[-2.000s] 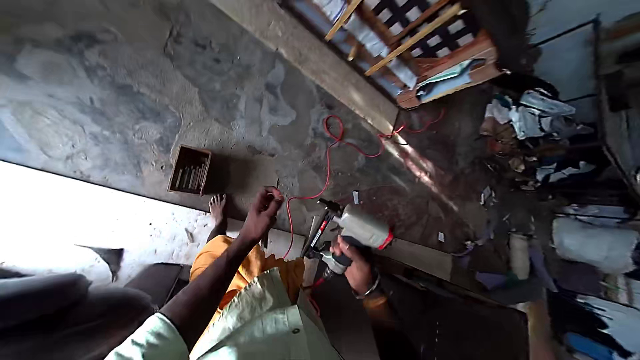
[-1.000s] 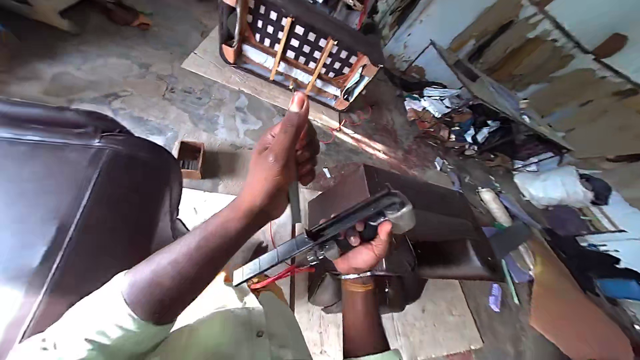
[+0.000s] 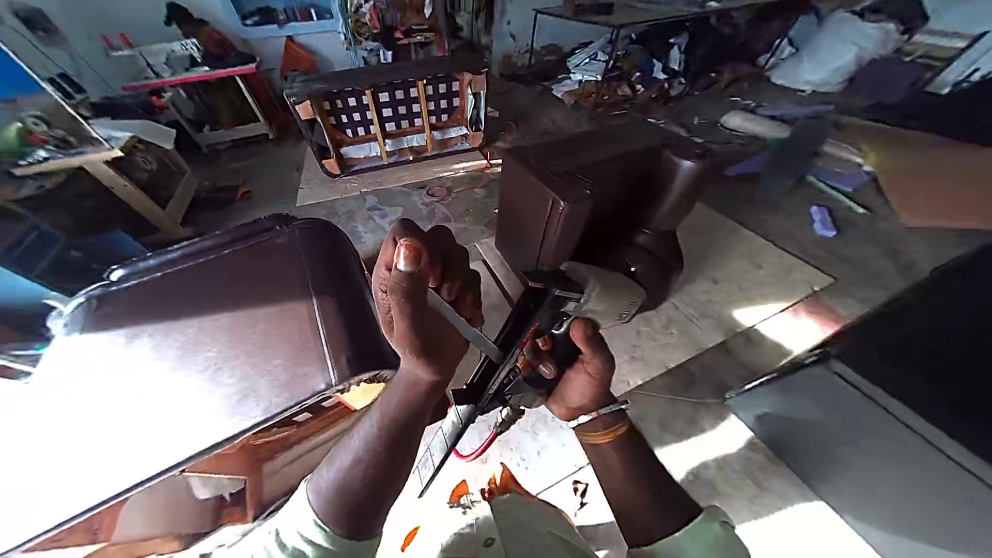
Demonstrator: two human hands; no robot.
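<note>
My right hand (image 3: 577, 368) grips the black handle of a pneumatic staple gun (image 3: 535, 333), its grey head up and to the right, its magazine slanting down to the left. A red air hose (image 3: 480, 448) meets the gun near its lower end. My left hand (image 3: 426, 298) is closed around a strip of staples (image 3: 465, 325), whose lower end is at the gun's magazine. Whether the strip lies inside the magazine cannot be told.
A brown leather-covered seat (image 3: 217, 325) with an exposed wooden frame stands at left. Another brown upholstered piece (image 3: 573, 194) is beyond the gun. An upturned frame with webbing (image 3: 395, 116) stands farther back. A dark-topped grey piece (image 3: 876, 434) is at right.
The view has swung up to the room. My left hand, near the floor box two seconds ago, is now beside the staple gun with a strip showing in it. My right hand still holds the gun.
</note>
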